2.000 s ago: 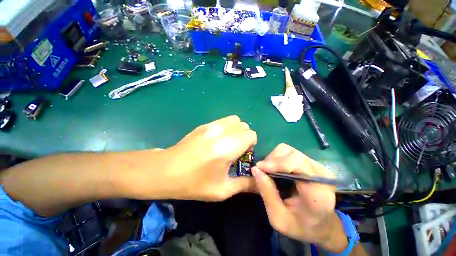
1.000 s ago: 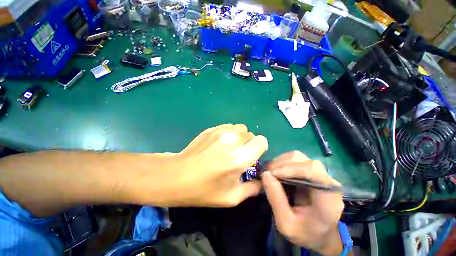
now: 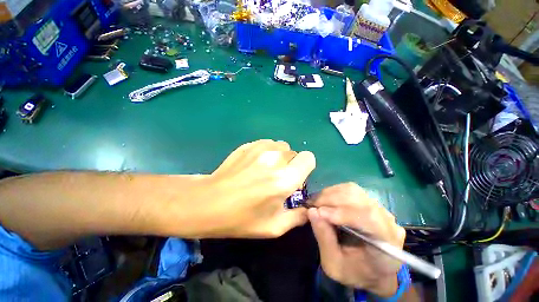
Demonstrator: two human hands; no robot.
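A small dark electronic module (image 3: 295, 199) with white bits sits between the thumb and fingers of my left hand (image 3: 254, 191), over the bench's front edge. My right hand (image 3: 357, 236) is shut on the tweezers (image 3: 408, 258), a thin silver-grey tool whose back end points down to the right. The tip end meets the module at my fingertips; the tips themselves are too small to tell. Much of the module is hidden by my fingers.
On the green mat (image 3: 236, 133) lie a coiled white cable (image 3: 168, 85), a crumpled white tissue (image 3: 351, 124), a black pen-like tool (image 3: 379, 147) and a thick black cylinder tool (image 3: 405, 130). A blue parts bin (image 3: 283, 44) stands behind; a fan (image 3: 502, 168) is at right.
The back end of the tweezers has swung downward, towards me, and they tilt more steeply. Both hands have shifted slightly right in view since the oldest frame. My left hand still holds the module.
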